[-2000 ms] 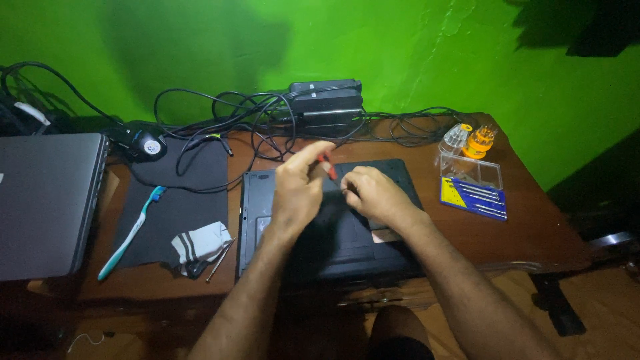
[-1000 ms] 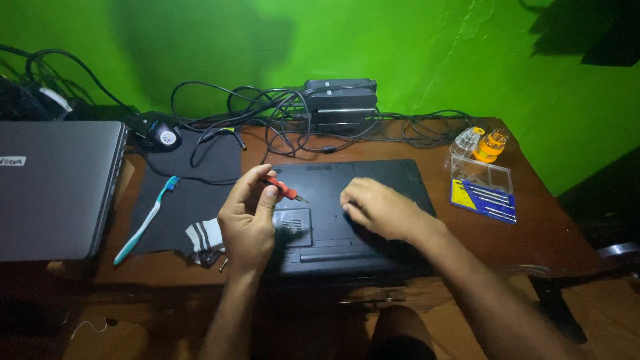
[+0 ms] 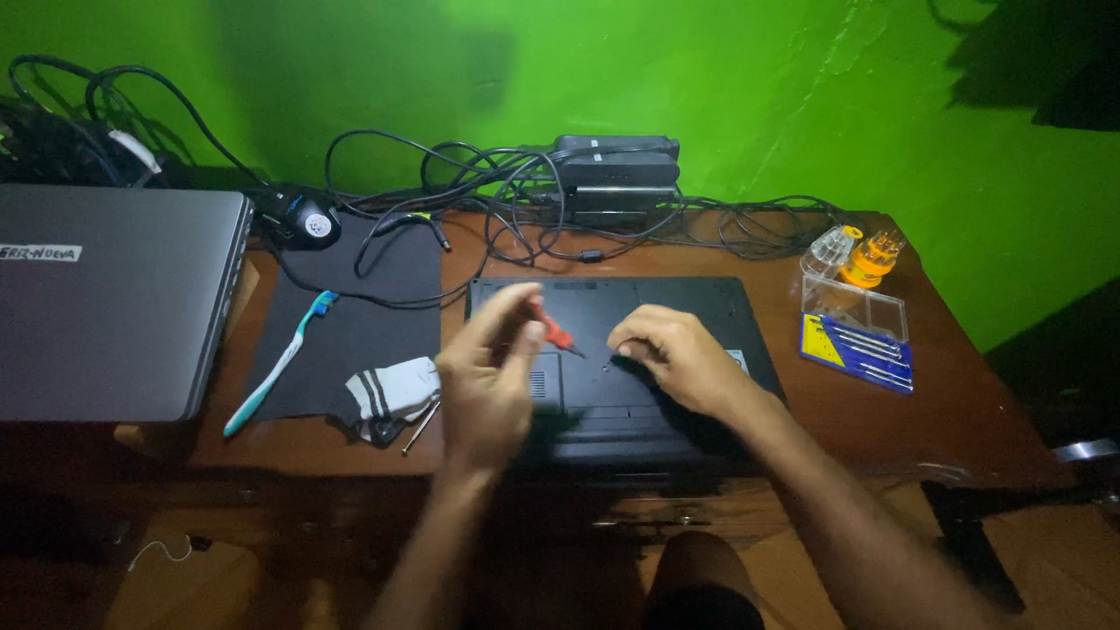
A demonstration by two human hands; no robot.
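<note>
A black laptop lies upside down on the wooden desk, its underside facing up. My left hand is raised over its left part and grips a red screwdriver, whose metal tip points down and to the right. Over the right part of the laptop is my right hand, with fingers curled and the thumb close to the index finger. Whether something small sits between those fingertips cannot be seen. A vented cover panel shows partly behind my left hand.
Left are a closed grey laptop, a toothbrush, a striped cloth and a thin metal tool. Behind lie black power adapters with tangled cables. At right are a blue-and-yellow screwdriver set and an orange bit holder.
Two seconds ago my hands were close together near the laptop's upper edge; they are now apart. The red screwdriver stays in my left hand, its tip now pointing down and right.
</note>
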